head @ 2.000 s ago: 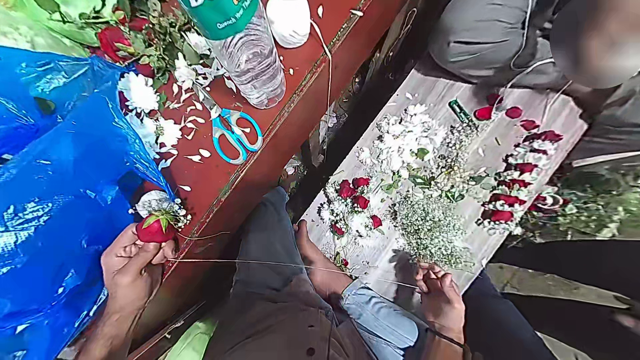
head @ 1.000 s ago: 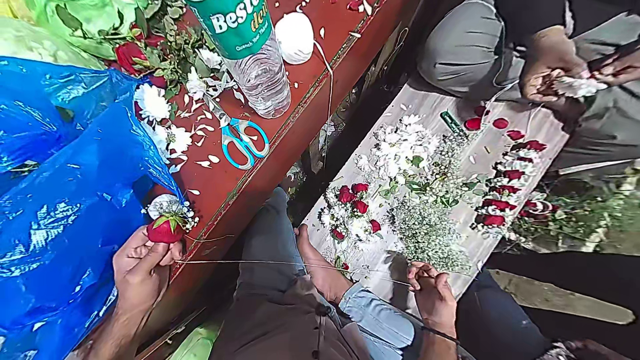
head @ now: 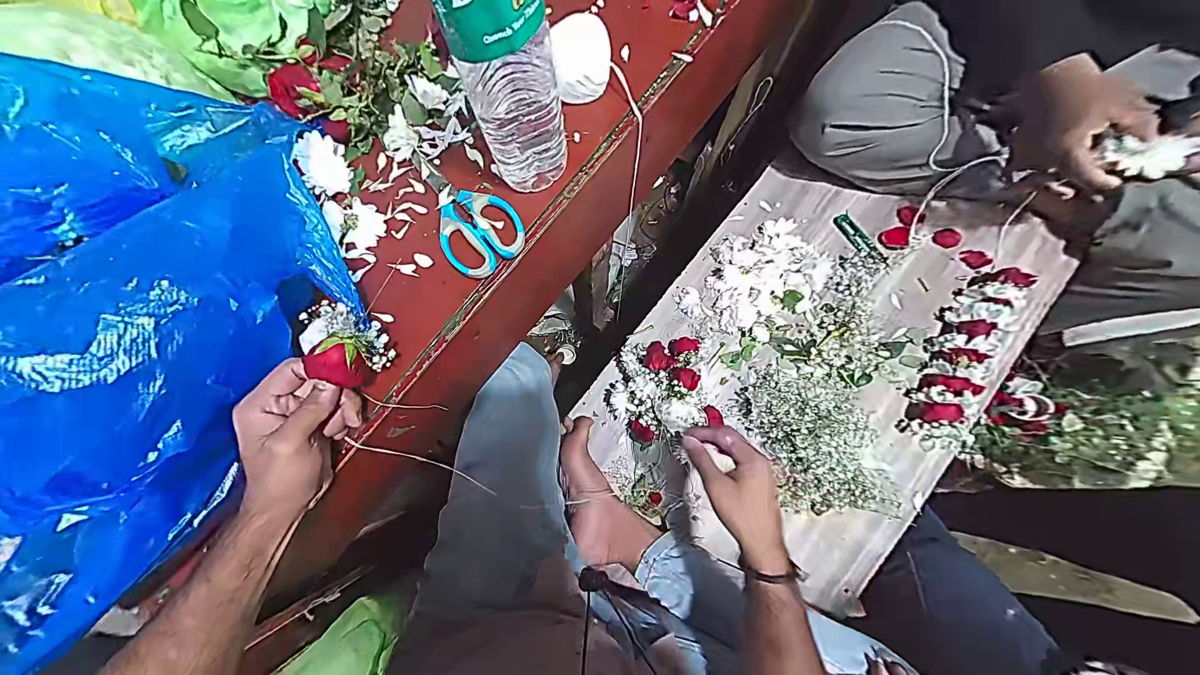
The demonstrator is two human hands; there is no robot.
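My left hand (head: 295,422) pinches a red rose (head: 336,361) bunched with small white flowers, beside the blue plastic bag. A thin thread (head: 422,459) trails from that hand to the right. My right hand (head: 741,483) reaches over the pale board, its fingertips at a white flower near a cluster of red roses and white blooms (head: 670,384); whether they grip it I cannot tell. Right of it lies a heap of baby's breath (head: 816,441), with loose white chrysanthemums (head: 764,281) above. A row of red and white flowers (head: 961,356) lies along the board's right side.
Blue-handled scissors (head: 481,234), a water bottle (head: 516,103) and a ball of white thread (head: 579,58) are on the red bench (head: 525,291). A blue plastic bag (head: 159,356) fills the left. Another person's hand (head: 1078,122) holds a white flower at the upper right.
My right hand has let go of the stretched thread and moved up onto the board by the flower cluster. The thread now hangs slack from my left hand, which still holds the rose.
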